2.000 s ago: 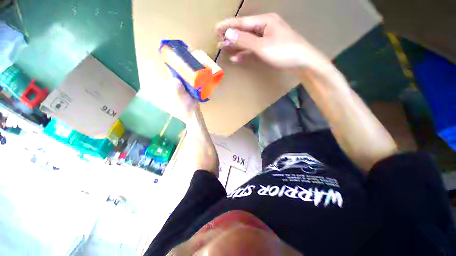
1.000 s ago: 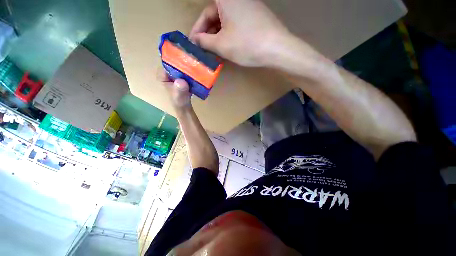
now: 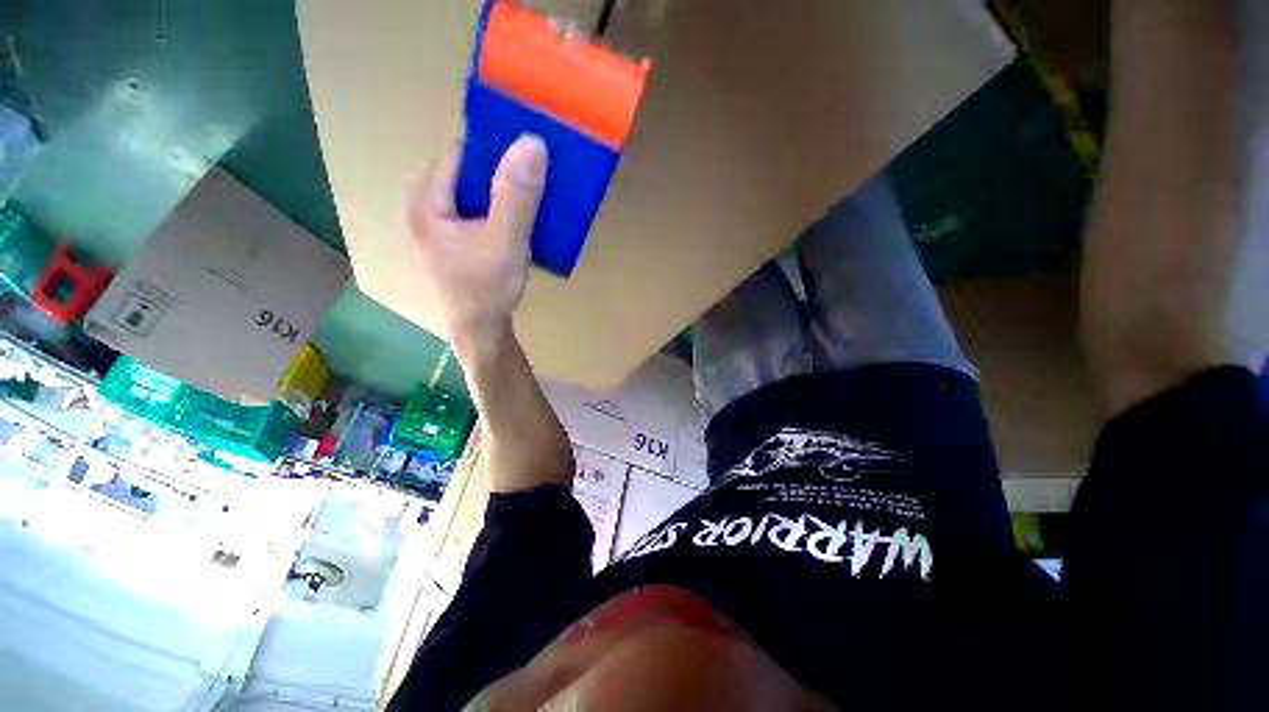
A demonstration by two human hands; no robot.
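My left hand [image 3: 480, 244] holds the blue and orange tape gun [image 3: 557, 118], with its thumb on the blue side and the orange part towards the top of the picture. The tape gun is over the closed flaps of a large brown master carton [image 3: 779, 125]. I cannot tell whether it touches them. A dark seam between the flaps shows near the top edge. My right forearm is blurred at the far right, and its hand is outside the picture, past the top edge.
A brown K16 carton [image 3: 223, 285] stands on the green floor at the left, near green crates [image 3: 209, 410] and a red stool [image 3: 70, 282]. Another K16 carton [image 3: 626, 417] is beside my legs. A yellow line crosses the floor at upper right.
My left hand has moved the tape gun up the picture and turned it, so more blue shows. My right hand has left the tape gun and swung out to the right, out of the picture.
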